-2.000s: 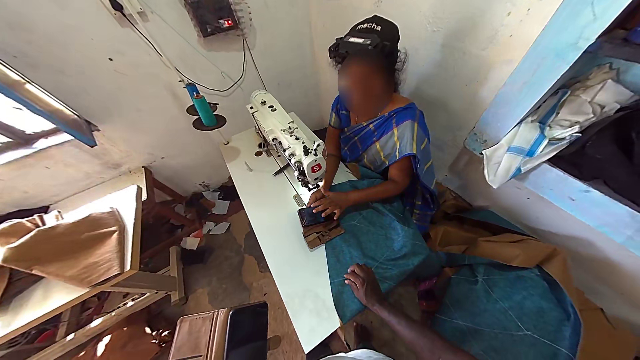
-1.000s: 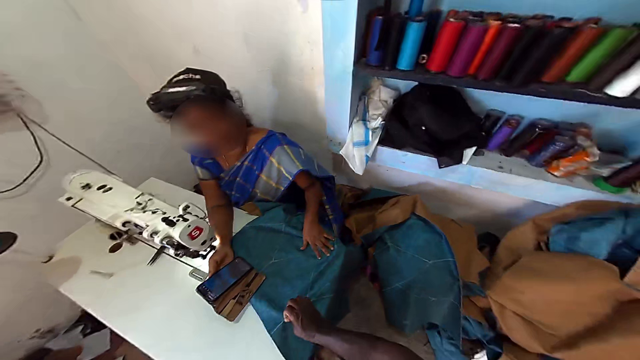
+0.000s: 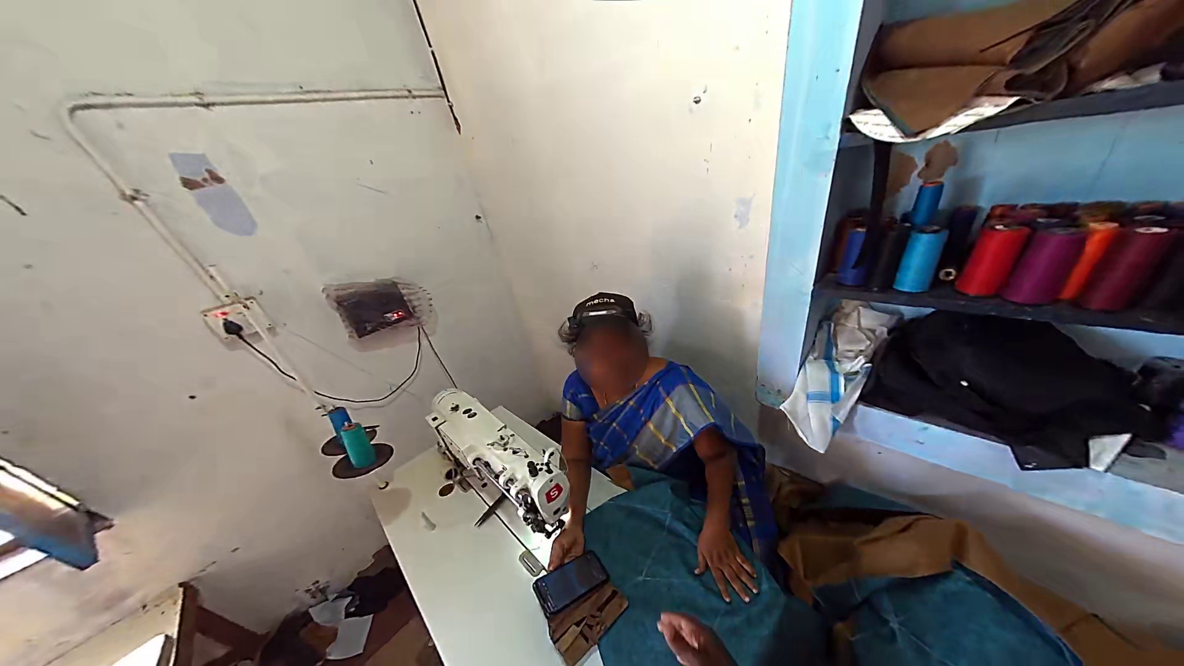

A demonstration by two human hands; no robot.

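Note:
My right hand (image 3: 692, 638) shows at the bottom edge over the teal fabric (image 3: 647, 555), palm partly turned up, with nothing visible in it. My left hand is out of view. Across the sewing table, a seated person's one hand (image 3: 566, 546) touches a dark smartphone (image 3: 571, 583); their other hand (image 3: 726, 561) lies flat on the fabric. Under the phone are brown strapped pieces (image 3: 587, 624). A white industrial sewing machine (image 3: 499, 453) stands on the white tabletop (image 3: 444, 555), left of that person.
Blue shelves (image 3: 980, 301) at right hold thread cones, black cloth and brown material. Brown and teal fabric (image 3: 962, 555) spreads below. Two thread spools (image 3: 356, 444) stand on holders by the wall. A wooden table (image 3: 153, 620) is at lower left.
The other person's hands were together at the phone two seconds ago; one now rests apart on the teal fabric. The brown phone case at the lower left has left view as the view turned.

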